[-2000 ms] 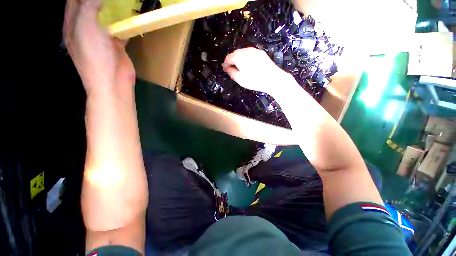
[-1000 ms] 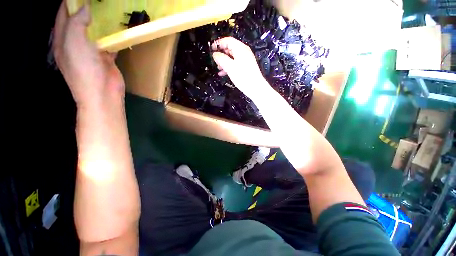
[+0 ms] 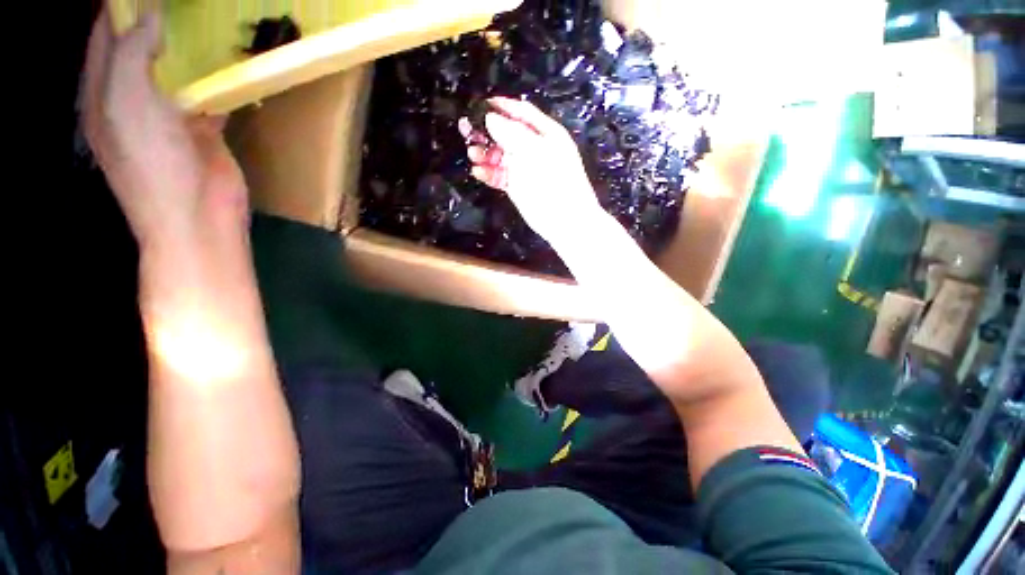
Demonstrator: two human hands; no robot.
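My left hand [image 3: 152,146] holds the yellow tray [image 3: 371,43] by its near left corner at the top left; the tray's far part is cut off by the frame. A black component [image 3: 270,35] lies on the tray. My right hand [image 3: 511,146] is over the heap of shiny black components [image 3: 438,208] in the open carton [image 3: 466,281]. Its fingers are curled, with something small and dark between the fingertips that is too unclear to name.
Glaring white carton flap [image 3: 787,45] at the upper right. Green floor [image 3: 747,264] with yellow-black tape, small cartons [image 3: 950,315] and a metal rack at the right. A blue item with white straps [image 3: 865,477] lies at the lower right. Dark area at the left, my legs and shoes below.
The carton, tray and surroundings have shifted left in view. The tray now shows its component again, which was cut off at first. My right hand's fingers have opened from a fist, then curled at the fingertips.
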